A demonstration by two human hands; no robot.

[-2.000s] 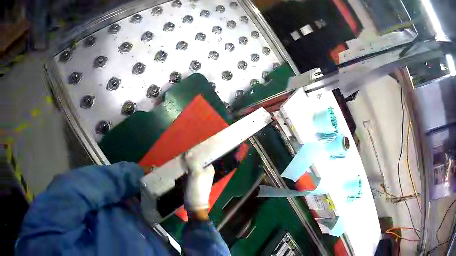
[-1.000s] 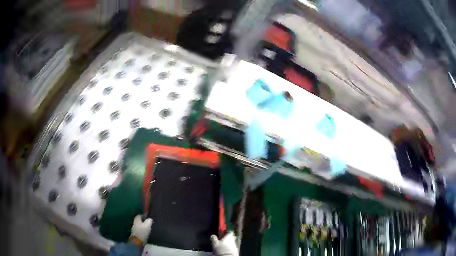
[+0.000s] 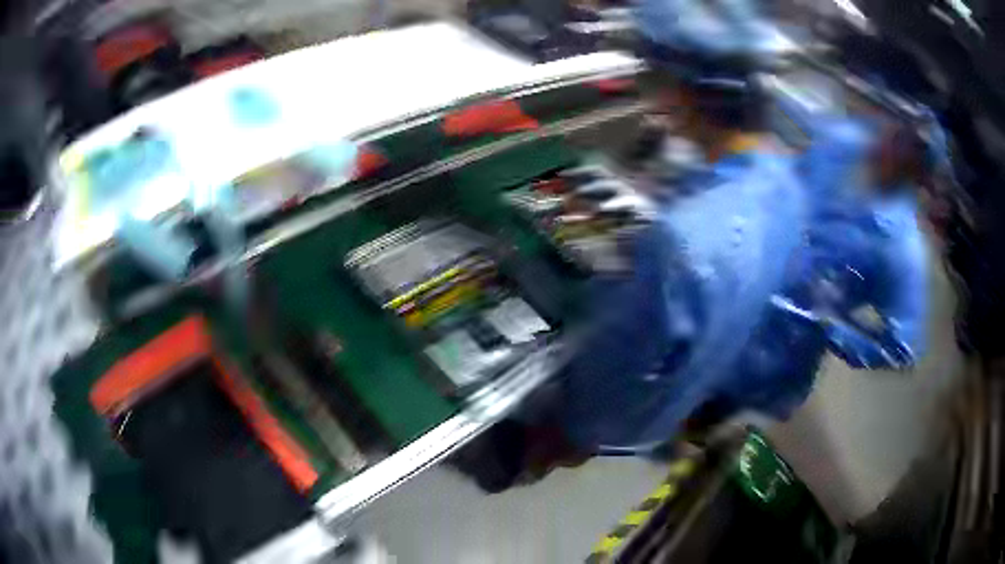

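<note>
The view is blurred. A black housing tray (image 3: 215,452) with a red-orange border (image 3: 259,413) lies at the lower left on a dark green pallet (image 3: 83,386). Neither of my hands can be seen; the tray's near end is cut off by the bottom edge. To its right, a housing with a populated board (image 3: 452,303), with a yellow row across it, sits on another green pallet (image 3: 303,275).
A coworker in a blue smock (image 3: 716,253) stands close on the right. Another board (image 3: 584,209) lies beside them. A white shelf (image 3: 364,77) with teal tape (image 3: 254,107) runs along the far side. The ball transfer table (image 3: 39,320) is at far left.
The view has swung right, so the black tray now shows at lower left and the coworker has come into view. Both hands, at the tray's near corners before, are out of the picture.
</note>
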